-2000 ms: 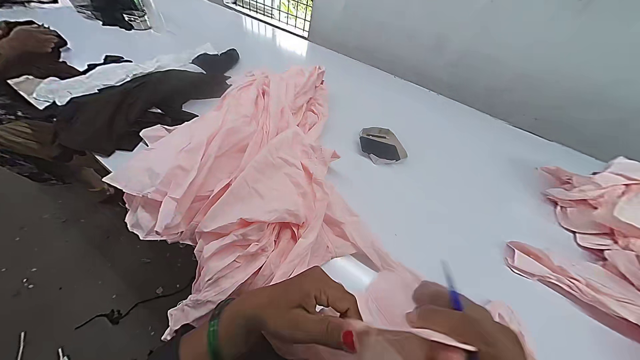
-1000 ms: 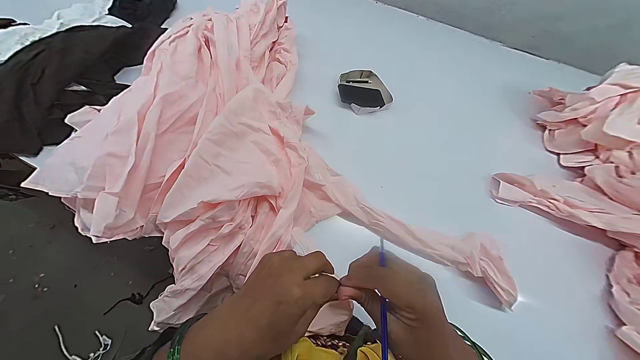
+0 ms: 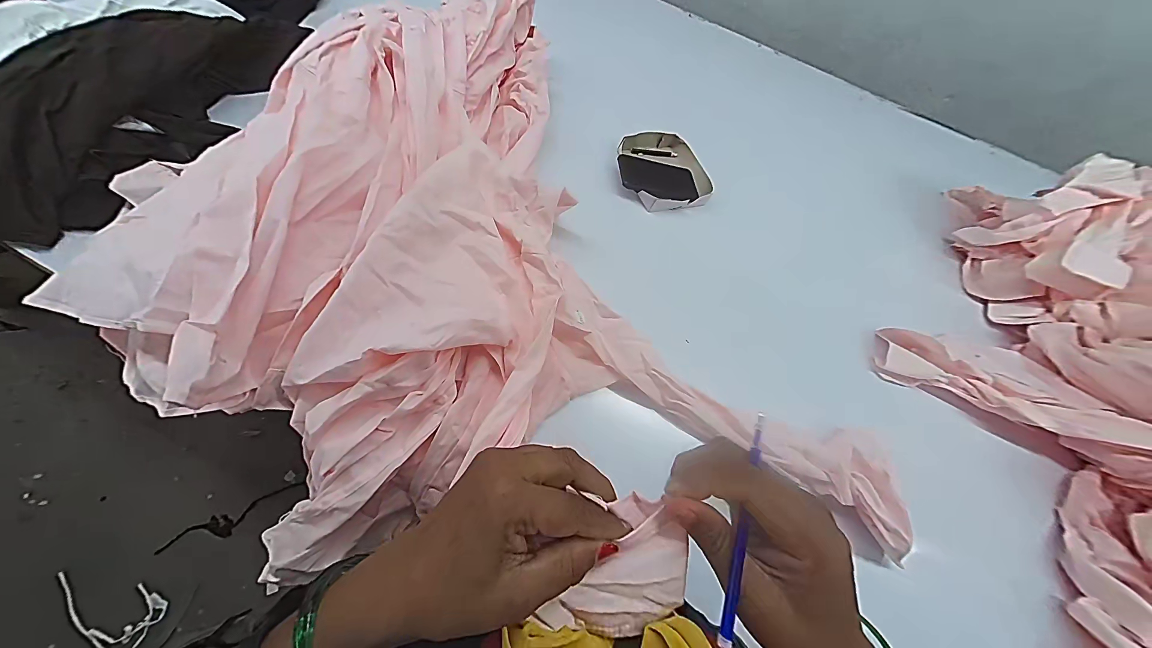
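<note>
At the lower middle, my left hand (image 3: 531, 531) pinches one edge of a small pink fabric piece (image 3: 634, 580). My right hand (image 3: 765, 531) grips the piece's upper right edge between thumb and finger. A blue pen (image 3: 738, 558) is also held upright in my right hand. Beyond both hands lies a big heap of pink fabric (image 3: 405, 261), draped over the table's left edge. From the heap a long, crumpled pink strip (image 3: 684, 396) runs to the right, behind my right hand. Yellow cloth (image 3: 558, 635) shows below the small piece.
A small open box (image 3: 664, 171) with dark contents stands on the white table (image 3: 792, 225). More pink fabric pieces (image 3: 1098, 351) are piled at the right. Dark cloth (image 3: 117, 108) lies at the upper left, and a grey wall (image 3: 1008, 72) borders the table. Threads (image 3: 108, 612) lie on the floor.
Since the first frame, the strip's end has come to lie on the table. Since one second ago, my hands have moved slightly apart, with the small pink piece now plainly visible between them.
</note>
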